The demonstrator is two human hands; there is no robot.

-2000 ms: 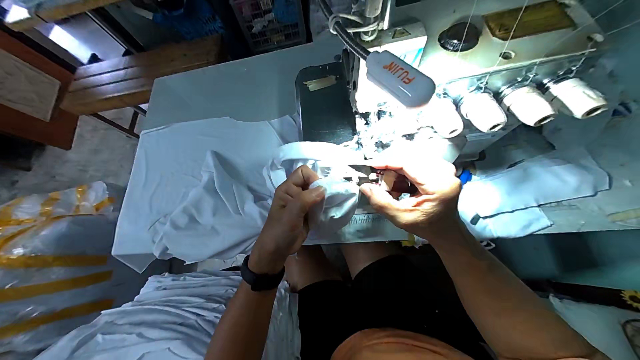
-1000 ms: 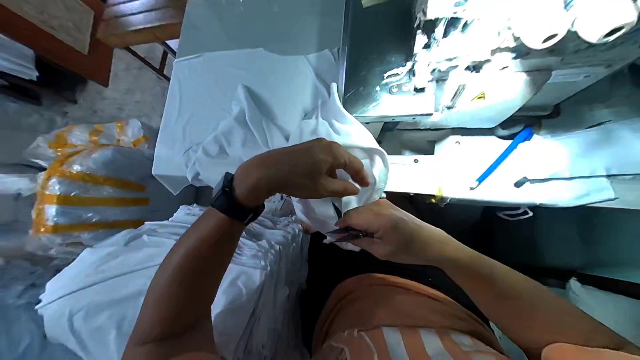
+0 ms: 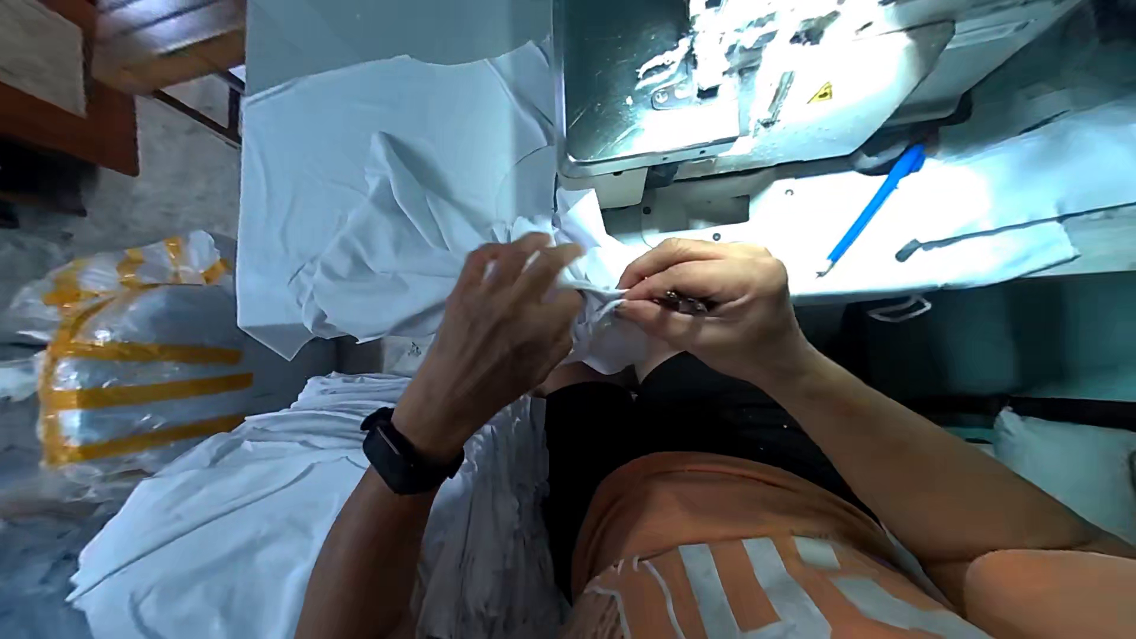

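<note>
White fabric (image 3: 444,195) lies rumpled over the table edge, and part of it rises between my two hands. My right hand (image 3: 723,297) pinches a folded edge of it between thumb and fingers, with a small dark metal tool (image 3: 682,303), perhaps thread snips, tucked in its palm. My left hand (image 3: 515,319), blurred and wearing a black watch (image 3: 404,453), is at the fabric just to the left; whether its fingers grip the cloth cannot be told. The sewing machine (image 3: 834,80) stands beyond my hands, brightly lit.
A blue pen-like tool (image 3: 874,209) lies right of my hands, near more white cloth (image 3: 985,253). A pile of white fabric (image 3: 240,524) hangs at lower left, beside a plastic-wrapped bundle with yellow tape (image 3: 146,355). A wooden bench (image 3: 169,44) stands at upper left.
The view has moved lower and nearer since the oldest frame. My right hand has turned from holding the dark tool outward to pinching the fabric edge, with the tool in its palm.
</note>
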